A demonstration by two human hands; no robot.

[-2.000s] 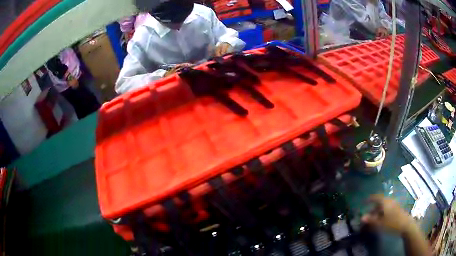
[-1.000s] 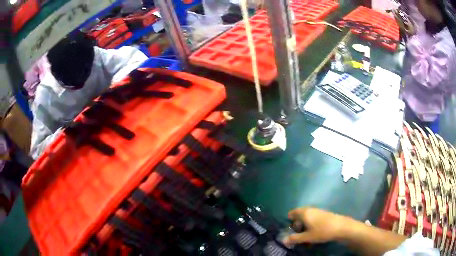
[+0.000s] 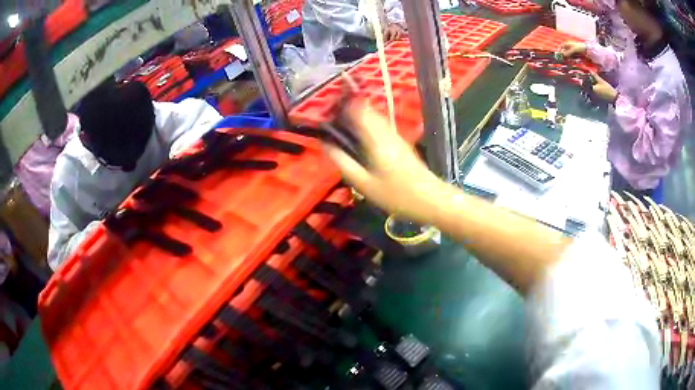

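Observation:
My right hand (image 3: 379, 161) is raised over the right end of the top red tray (image 3: 251, 194). It is blurred and holds a dark, strap-like thing, seemingly a black watch (image 3: 345, 122). Black watches (image 3: 164, 190) lie across the far side of that tray. More black straps (image 3: 267, 293) hang out from the trays below. Black watches with grey case backs (image 3: 412, 350) lie face down on the bench at the bottom edge. My left hand is not in view.
A metal upright (image 3: 430, 91) and a pale cord stand beyond my hand. A yellow-ringed holder (image 3: 411, 231) is under my forearm. A calculator (image 3: 524, 156) lies on papers at right, near cream-strapped watches (image 3: 659, 266). People in white and pink smocks work around.
My right hand has risen from the watches at the bottom and moved up and left, over the tray's right end, with a dark thing in it. The papers are now partly hidden by my arm.

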